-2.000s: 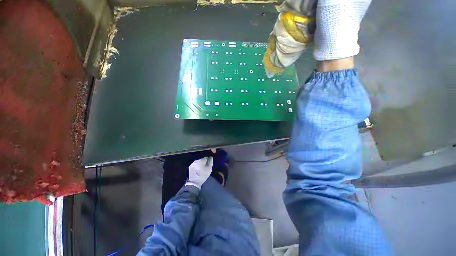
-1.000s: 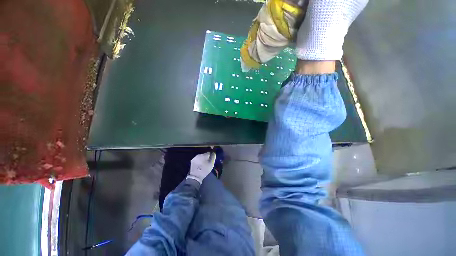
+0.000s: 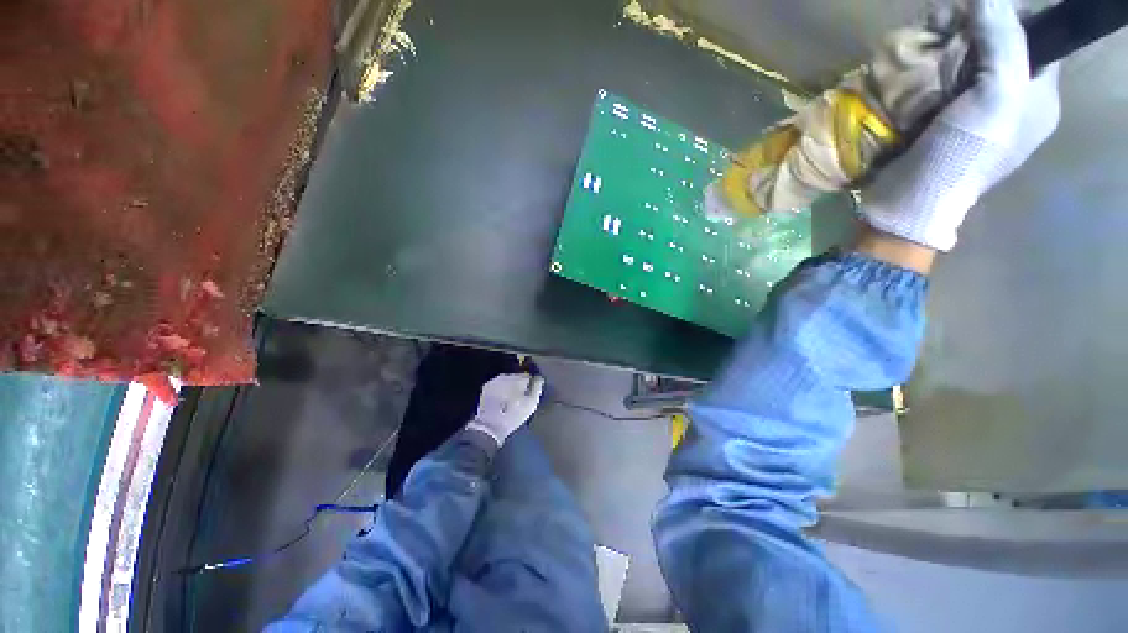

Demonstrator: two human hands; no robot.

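A green circuit board with small white pads lies at an angle on the dark green surface. My right hand, in a white knit glove, is shut on an off-white wrapped gun with yellow patches. The gun's tip is over the board's right part; I cannot tell if it touches. The gun and my sleeve hide parts of the board's right side. My left hand, in a white glove, is low by my lap below the bench edge, fingers curled; I cannot tell if it holds anything.
A red-brown crusted flap hangs at the left, above a green-topped line with a pale edge rail. Grey booth walls stand at the right. A blue cord hangs at the lower left.
The camera view has turned, so the board appears further right and more tilted. My right hand and the gun have moved right in the picture. My left hand stays low near my lap.
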